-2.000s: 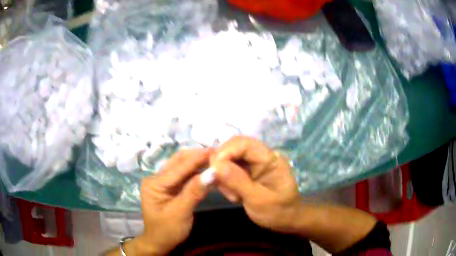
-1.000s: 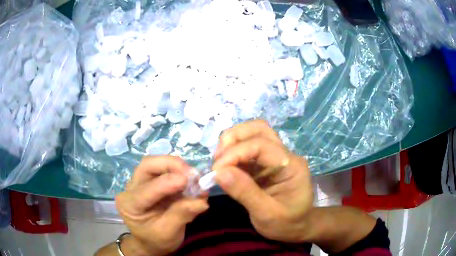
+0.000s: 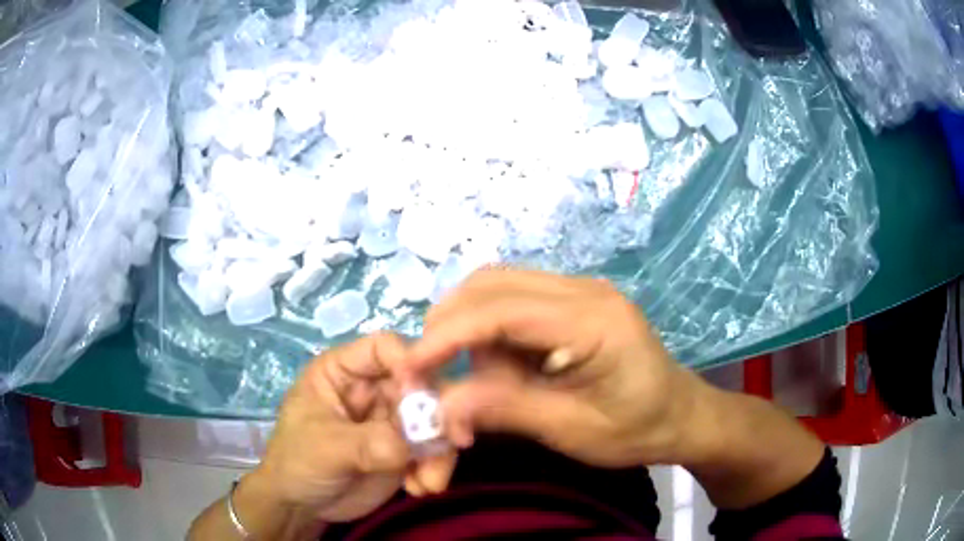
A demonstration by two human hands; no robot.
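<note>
My left hand pinches a small clear housing in its fingertips, low in front of me. A bright white insert with dark holes faces up at the housing's top. My right hand is close beside it on the right, its thumb tip at the insert's edge and its index finger arched above. What looks like the pale tan end of a wooden stick shows among its curled fingers; the rest is hidden. The overexposed parts pile lies just beyond both hands.
Wrinkled clear plastic sheet lies under the pile on the green table. A bulging poly bag of parts is at left, another poly bag at upper right. A dark phone-like object is at the far edge. Red stools stand below.
The white insert has turned so its holed face shows, at the housing in my left hand. My right hand has turned flatter and its index finger arches over the part. The orange-red item has left view.
</note>
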